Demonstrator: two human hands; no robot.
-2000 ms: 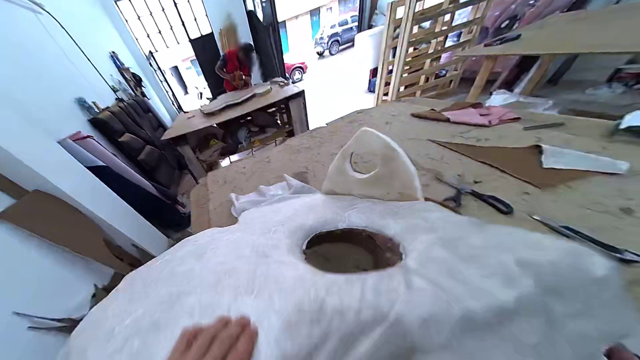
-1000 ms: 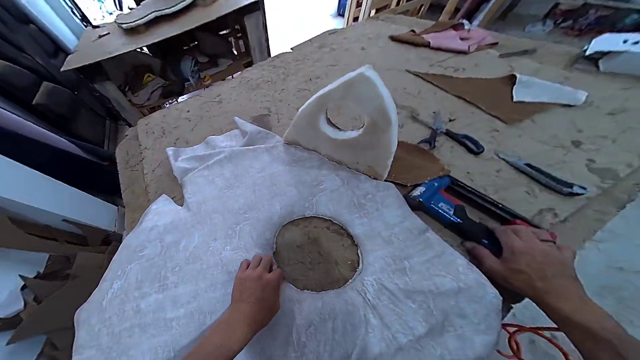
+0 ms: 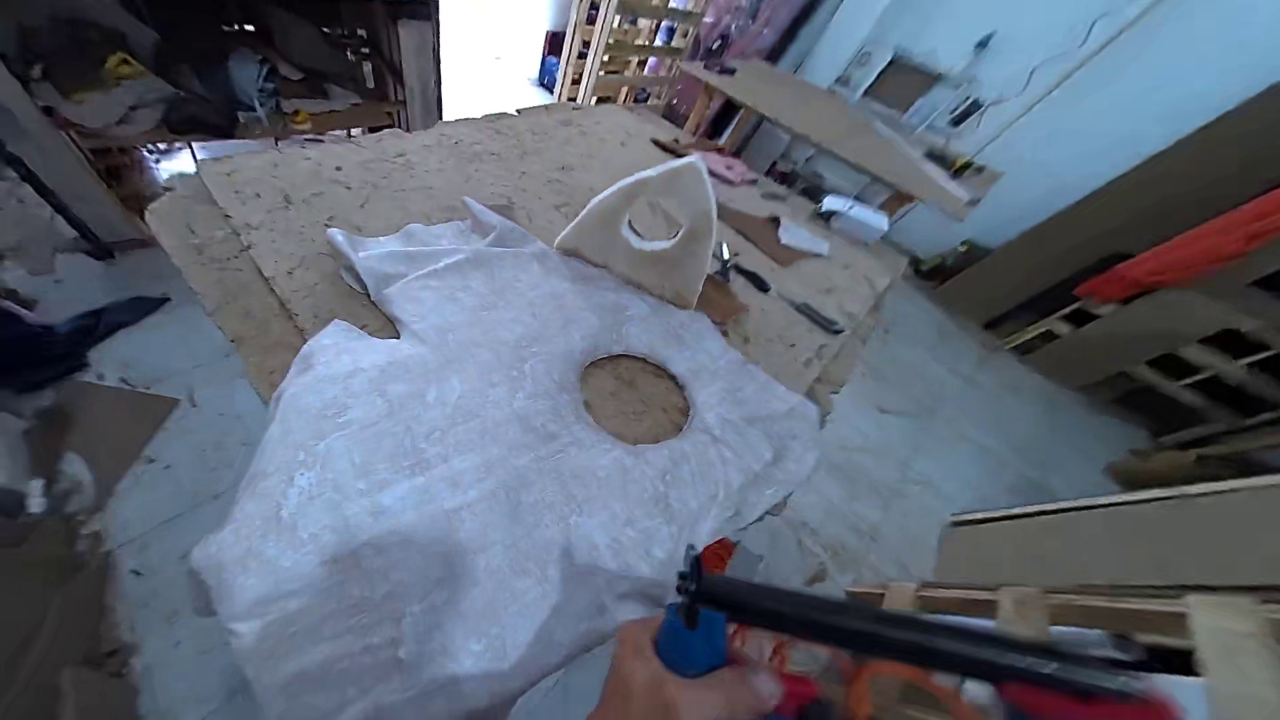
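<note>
A white fabric-like cover (image 3: 470,400) lies spread over the near part of the worktable, with a round hole right of its middle. Its near side drapes over the table edge. At the bottom, what appears to be my left hand (image 3: 670,675) is closed around the blue part of a long black, blue and red power tool (image 3: 900,625), near the cover's lower right edge. My right hand is not visible. Beyond the hole, a pointed beige padded piece (image 3: 655,235) with a round opening leans up. Scissors (image 3: 745,272) and a utility knife (image 3: 818,317) lie to its right.
The chipboard worktable (image 3: 400,180) extends behind the cover. Brown and white scraps (image 3: 775,236) and a pink cloth (image 3: 728,167) lie at its far right. A wooden frame (image 3: 1025,610) stands at lower right, and another table (image 3: 840,120) beyond. An orange hose (image 3: 910,675) shows near my hand.
The power tool, lying beside the cover under my right hand one second ago, is now held at the bottom of the view. My left hand has left the hole's edge. The view has swung right.
</note>
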